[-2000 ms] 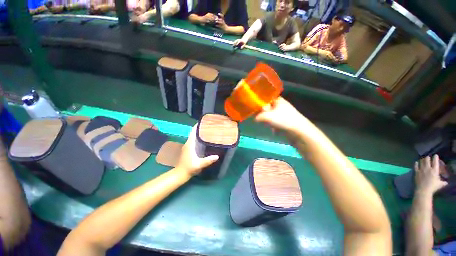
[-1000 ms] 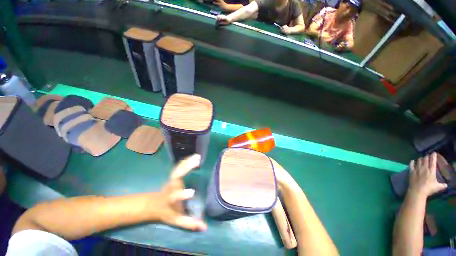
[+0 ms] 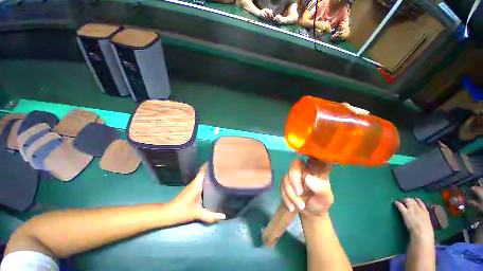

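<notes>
A speaker cabinet (image 3: pixel 241 172) with a wood-grain top panel stands upright on the green bench in front of me. My left hand (image 3: pixel 197 204) grips its left side, thumb near the lower front. My right hand (image 3: pixel 308 190) holds the wooden handle of the mallet, its translucent orange head (image 3: pixel 341 132) raised to the right of the cabinet and not touching it. A second cabinet (image 3: pixel 164 140) with a wood-grain top stands just behind and left of the held one.
Overlapping brown, grey and black panels (image 3: pixel 66 159) lie at the left, beside a dark cabinet (image 3: pixel 16 180) cut by the edge. Two cabinets (image 3: pixel 140 66) stand on the conveyor. At right are a neighbour's hands (image 3: pixel 416 214), cabinets (image 3: pixel 429 166) and another orange mallet (image 3: pixel 454 201).
My left hand has taken hold of the nearer cabinet. My right hand has lifted the mallet from beside it. The view has shifted right, showing more of the neighbour's cabinets.
</notes>
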